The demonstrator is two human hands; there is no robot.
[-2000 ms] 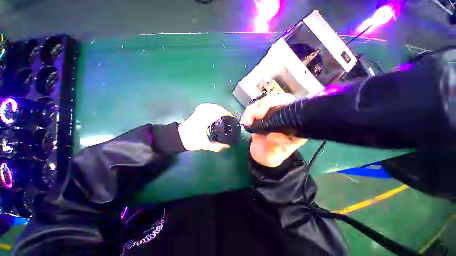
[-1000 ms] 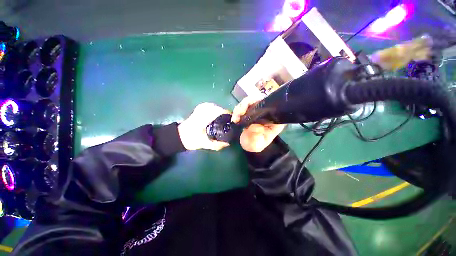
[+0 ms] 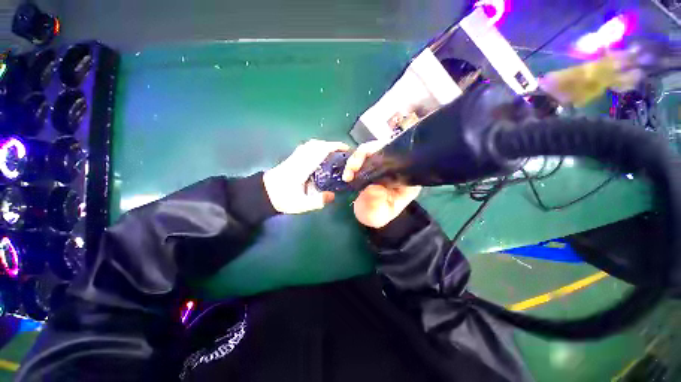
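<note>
My left hand [image 3: 297, 179] holds a small round black unit [image 3: 328, 171] over the green workbench, its dark end face turned up and to the right. My right hand [image 3: 381, 201] is wrapped around the front of a thick black electric screwdriver [image 3: 440, 145]. The tool's front end is at the unit's face, beside my left fingers. The tip is hidden by my right fingers, so contact and any screw cannot be told. A ribbed black hose [image 3: 582, 138] curves from the tool's rear down the right side.
A white screw feeder [image 3: 425, 78] stands behind the tool. Thin black cords [image 3: 534, 186] lie right of my hands. A black tray [image 3: 101, 164] of round units, some glowing, is at left. A black unit [image 3: 33, 24] lies beyond it. Yellow wrapping [image 3: 590, 82] is at far right.
The screwdriver has swung from pointing far right to a steeper slant, showing its hose. Both hands have shifted slightly up with the unit. A black unit has appeared beyond the tray.
</note>
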